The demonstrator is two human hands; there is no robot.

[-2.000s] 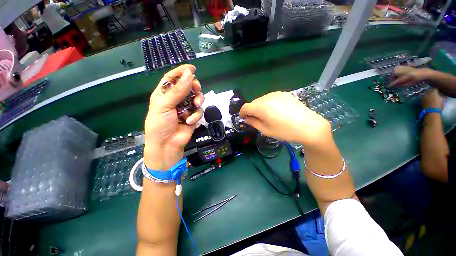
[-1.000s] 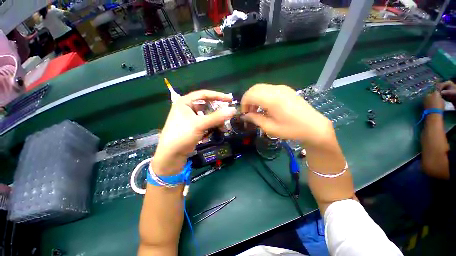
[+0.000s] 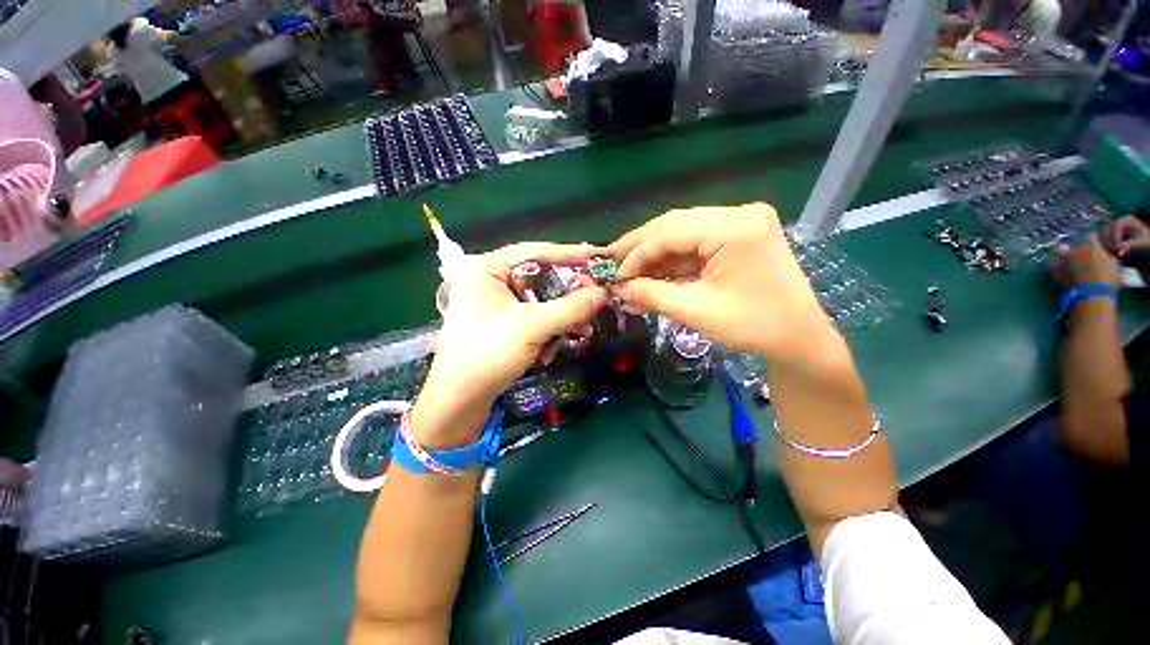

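My left hand (image 3: 505,309) and my right hand (image 3: 719,284) meet above the black bench unit (image 3: 545,396). Their fingertips both hold a small green circuit board module (image 3: 604,270). Several small dark round parts (image 3: 540,280) lie in the palm and curled fingers of my left hand. The unit's display shows below my left hand; its top is mostly hidden by the hands. A blue wrist strap (image 3: 444,444) is on my left wrist. Dark tweezers (image 3: 542,532) lie flat in front of the unit.
Stacked blister trays (image 3: 133,435) stand left, beside a white tape roll (image 3: 357,469). A squeeze bottle (image 3: 444,242) stands behind my left hand. Right of the unit are a clear jar (image 3: 682,363) and blue-ended cable (image 3: 739,416). A metal post (image 3: 870,120) rises behind. Another worker's hands (image 3: 1100,258) are at right.
My left hand has turned from palm-up and apart to meet my right fingertips. The green module now shows between them. The other worker's hands have moved.
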